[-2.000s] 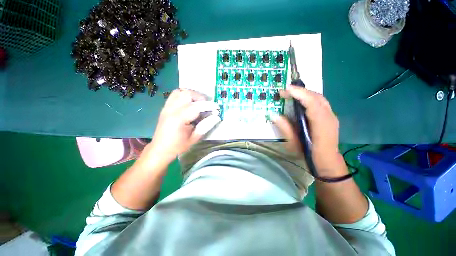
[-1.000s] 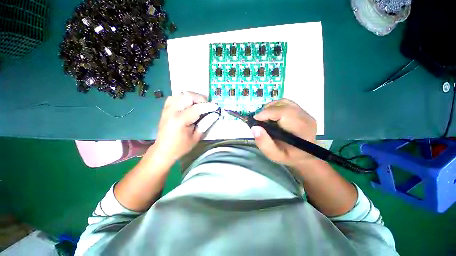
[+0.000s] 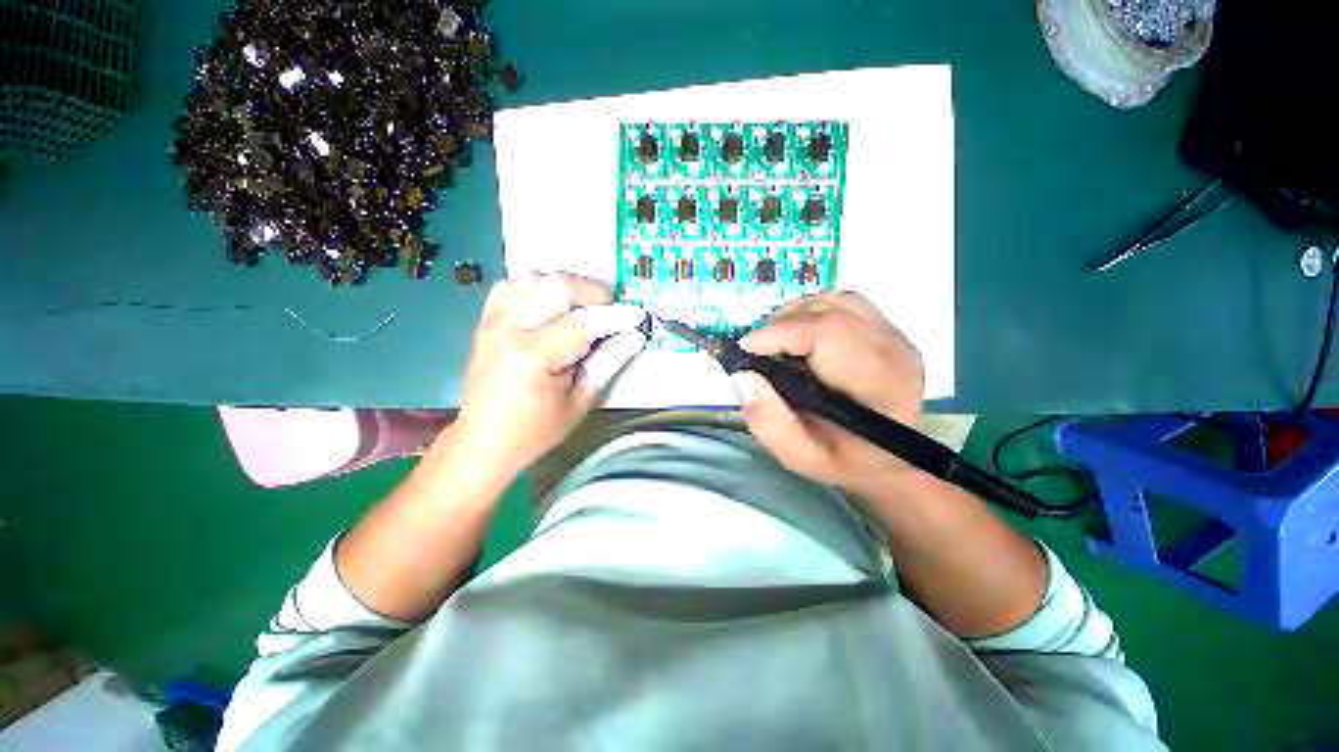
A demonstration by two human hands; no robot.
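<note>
A green PCB panel (image 3: 730, 179) lies on a white work board (image 3: 896, 191); its upper rows carry dark components, and its lowest part is overexposed. My left hand (image 3: 536, 353) is at the panel's lower left corner, with white coverings on the fingertips. A small dark component (image 3: 645, 326) shows between those fingertips. My right hand (image 3: 834, 379) grips a black soldering iron (image 3: 896, 434) like a pen, pointing up-left. The iron's tip is close to the left fingertips at the panel's lowest row; whether it touches cannot be told.
A heap of dark components (image 3: 331, 140) lies left of the board. Stacked panels (image 3: 62, 74) are at the upper left. A thin wire (image 3: 341, 337), tweezers (image 3: 1163, 228), a pale tub (image 3: 1098, 56) with silvery material and a black object (image 3: 1275, 110) lie around. Blue (image 3: 1300, 529) and pink (image 3: 301, 444) stools stand below.
My right hand has swung the iron from upright at the panel's right edge to the lower left corner by my left fingertips. The view has shifted slightly. Little differs over the last second.
</note>
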